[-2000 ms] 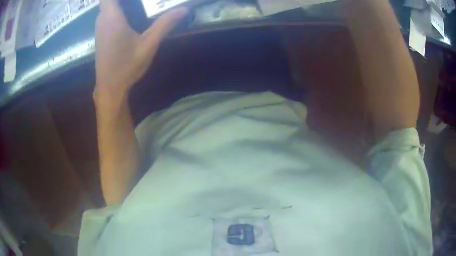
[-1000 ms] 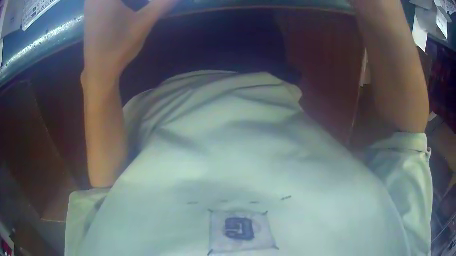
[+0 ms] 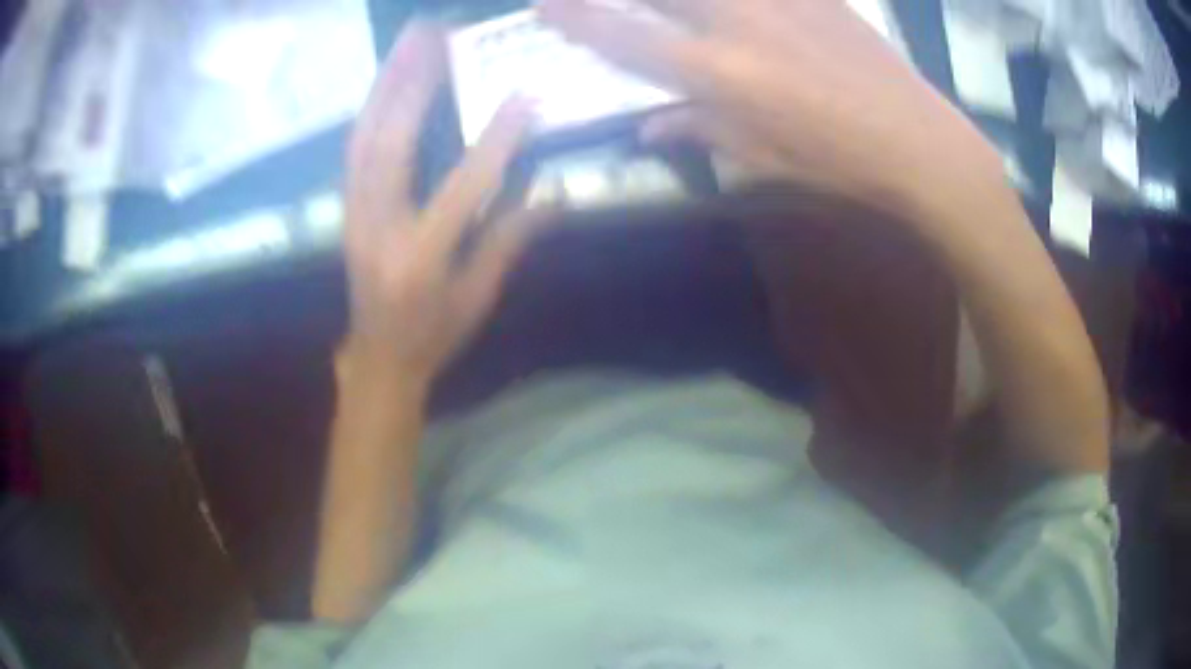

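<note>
A small white box [image 3: 555, 81] with fine print is at the top centre, above the bench edge. My left hand [image 3: 431, 209] is at its left end, with the thumb against its lower left part, so it grips the box. My right hand [image 3: 771, 92] reaches over the box's right side from the right, fingers on or just above its top face. The right fingertips are blurred, and I cannot tell whether they hold anything. The box's right end is hidden under the right hand.
A white sheet [image 3: 268, 85] lies on the green bench at the left, beside white boxes [image 3: 98, 105] with flaps over the edge. White boxes with hanging flaps [image 3: 1091, 98] are heaped at the right. The shiny bench edge [image 3: 235, 248] runs across; brown panels [image 3: 144, 484] are below.
The view has tilted up and shows more bench. The white box is back in view. My right hand, cut off before, has come inward over the box.
</note>
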